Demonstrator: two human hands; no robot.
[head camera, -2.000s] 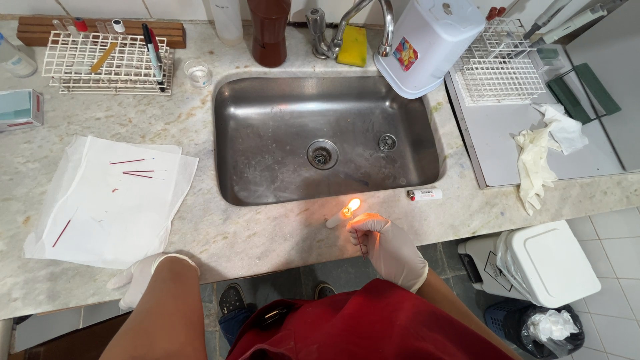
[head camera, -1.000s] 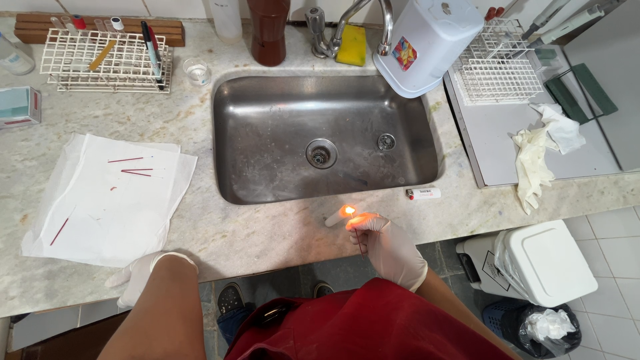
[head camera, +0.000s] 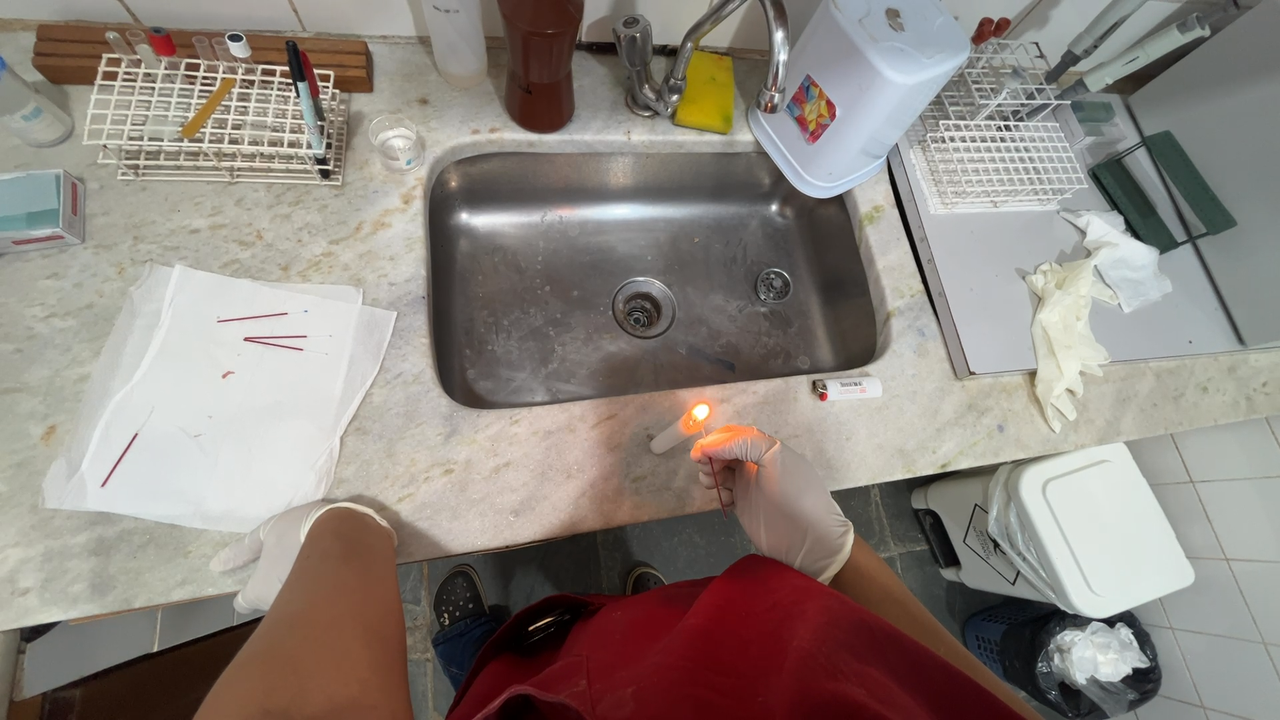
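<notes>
My gloved right hand (head camera: 785, 500) pinches a thin glass capillary tube (head camera: 718, 487) with dark red contents, its upper end beside the flame of a lit white candle (head camera: 672, 434). The candle stands on the marble counter in front of the steel sink. My gloved left hand (head camera: 285, 550) rests on the counter's front edge, by the lower edge of white paper sheets (head camera: 270, 420); its fingers are partly hidden, and whether it holds anything does not show. Several red-filled capillary tubes (head camera: 120, 460) lie on the paper, along with a small red spot. A white lighter (head camera: 850, 388) lies right of the candle.
The sink (head camera: 540, 270) lies behind the candle, under a metal faucet (head camera: 725, 50). A wire tube rack (head camera: 215, 120) and small glass cup (head camera: 396, 143) stand back left. To the right are a white plastic container (head camera: 860, 90), another rack (head camera: 1000, 165) and crumpled gloves (head camera: 1068, 330). Bins stand below.
My right hand stays by the candle flame; the red tube in it now points more steeply downward. My left hand has not plainly moved.
</notes>
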